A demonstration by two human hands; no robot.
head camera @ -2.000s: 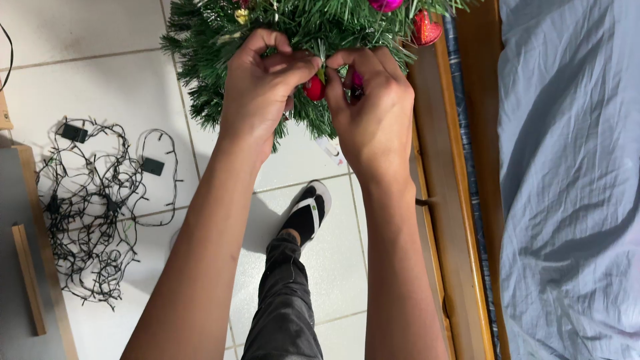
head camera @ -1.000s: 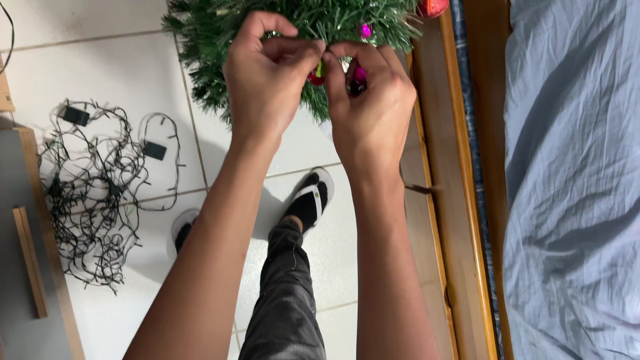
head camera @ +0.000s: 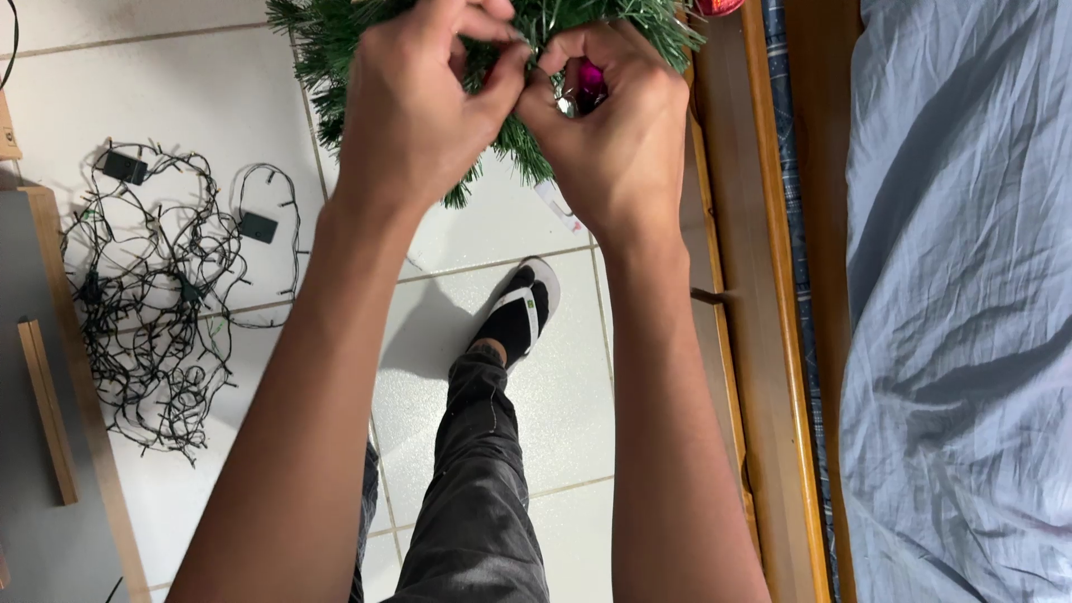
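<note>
Both hands meet at the lower branches of an artificial Christmas tree [head camera: 322, 63] at the top of the head view. My left hand [head camera: 419, 109] pinches thumb and forefinger at a branch tip; what lies between them is too small and hidden to name. My right hand [head camera: 615, 117] is bent close beside it, its thumb and forefinger also nearly together at the same spot. A magenta bauble [head camera: 592, 81] and a silvery ornament [head camera: 567, 104] show between the fingers of my right hand. A red ornament [head camera: 718, 5] hangs at the tree's right edge.
Tangled string lights [head camera: 159, 293] lie on the tiled floor at left, beside a grey cabinet or drawer front [head camera: 42, 402]. A wooden bed frame [head camera: 754, 251] with a blue sheet [head camera: 963, 293] runs along the right. My foot in a white flip-flop [head camera: 528, 310] stands below the tree.
Both hands stay together at the branches. The red ornament near the fingertips, plain two seconds ago, is now mostly hidden by my left hand. One foot at left has gone out of sight.
</note>
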